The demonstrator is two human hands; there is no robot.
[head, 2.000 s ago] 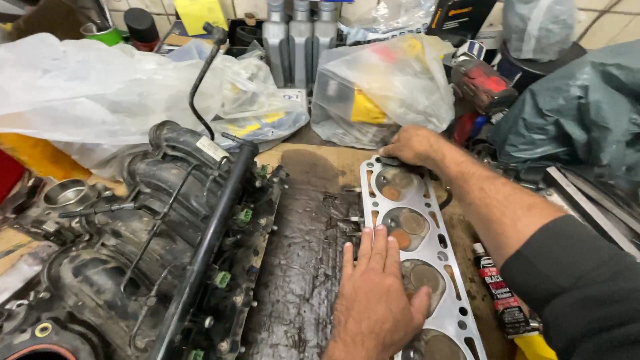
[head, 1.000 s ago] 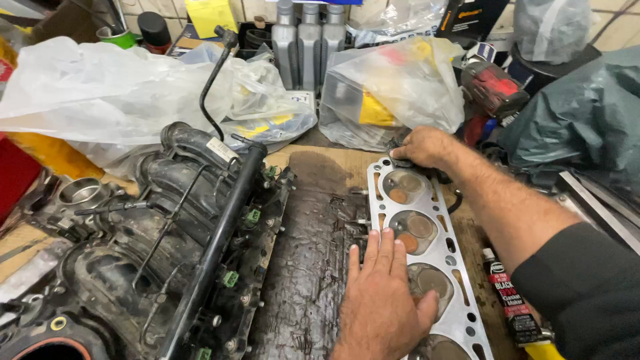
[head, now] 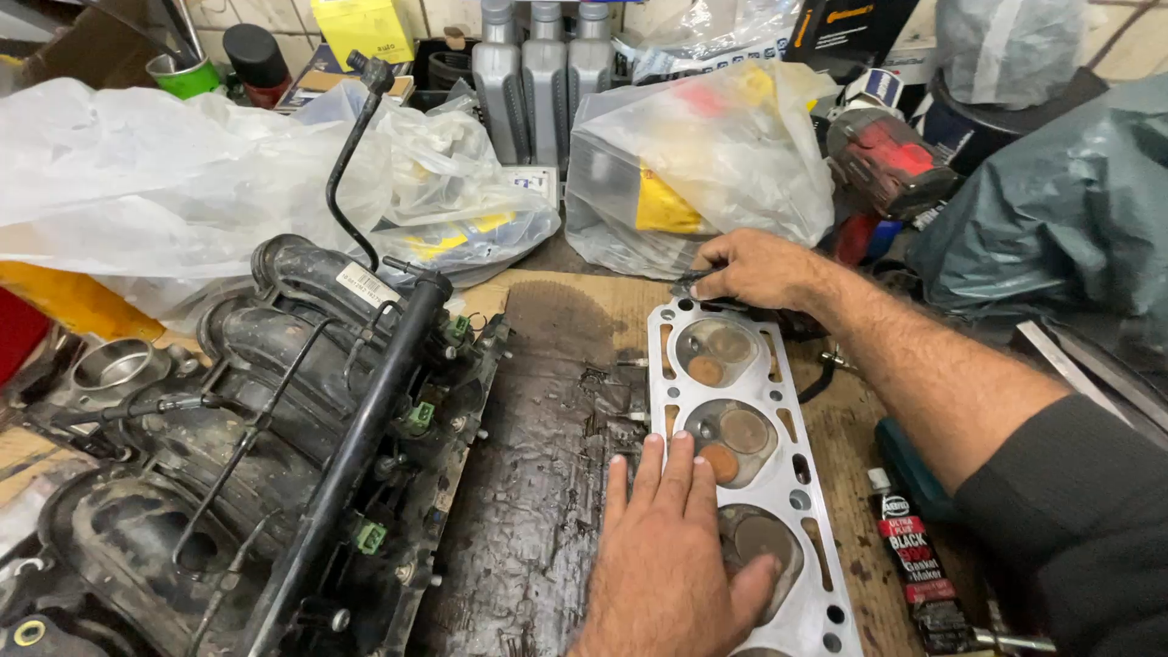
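An engine cylinder head (head: 787,392) lies with its machined face and combustion chambers upward on oil-stained cardboard. My left hand (head: 680,547) rests flat on its near left part, fingers apart, holding nothing. At the far end of the head, my right hand (head: 762,274) has its fingers bent over the edge by a dark part; whether it grips anything is hidden. Left of the cylinder head stands a dirty black intake manifold (head: 265,392) with a black fuel rail (head: 365,429) along its side. A tube of black gasket maker (head: 917,557) lies right of the head.
Clear plastic bags (head: 611,164) with parts line the back, before grey plastic bottles (head: 546,91). A red and black power tool (head: 890,160) lies behind my right arm, near a dark green plastic bag (head: 1049,210). A metal throttle body (head: 119,370) sits at the left.
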